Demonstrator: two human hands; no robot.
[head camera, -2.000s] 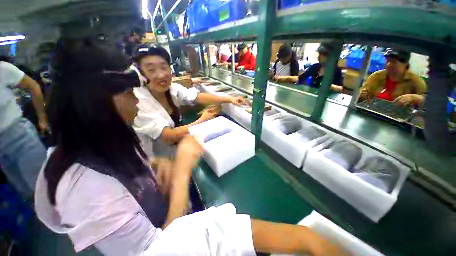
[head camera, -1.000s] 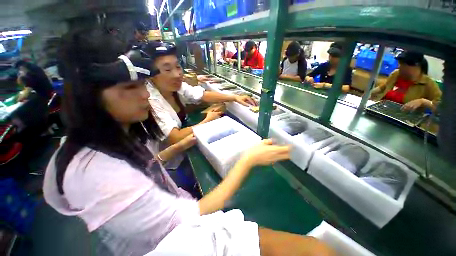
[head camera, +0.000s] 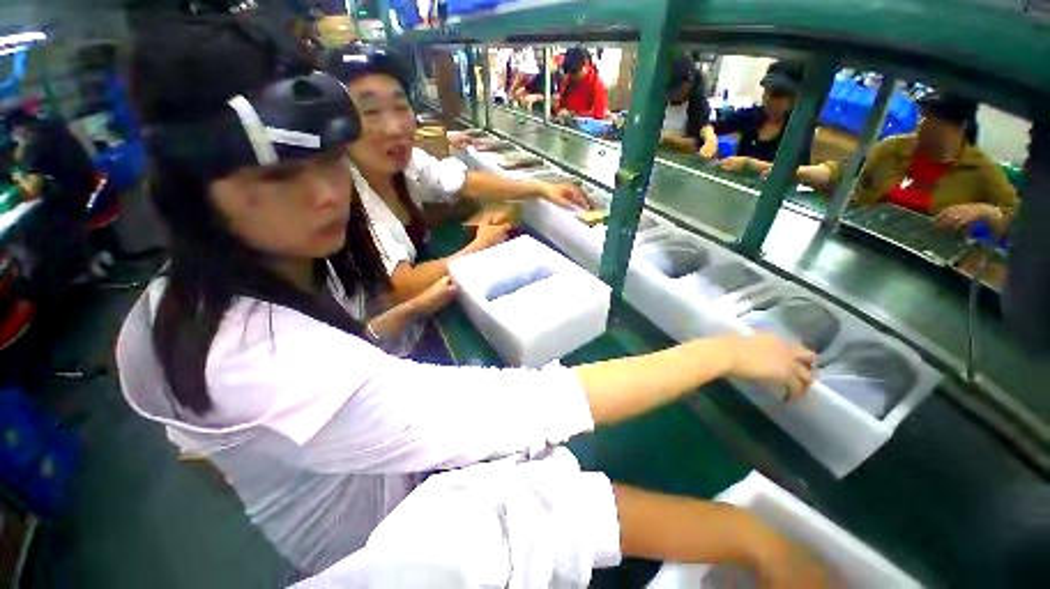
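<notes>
My left arm, in a white sleeve, reaches in from the bottom of the picture. My left hand (head camera: 794, 566) is blurred and cut off by the lower edge, over a white foam box (head camera: 769, 497) at the bottom right. Its fingers and anything in them cannot be made out. Only part of this box shows. My right hand is not in view.
A neighbouring worker (head camera: 334, 380) in a white top reaches across to filled foam boxes (head camera: 846, 443) on the dark conveyor. Another foam box (head camera: 541, 328) sits on the green bench (head camera: 645, 443). A green post (head camera: 640, 150) stands between. More workers sit beyond the belt.
The neighbouring worker's hand has moved right, from beside the bench box to the nearest filled box. My view has shifted slightly. My left arm stays low at the bottom box, showing a little more of it.
</notes>
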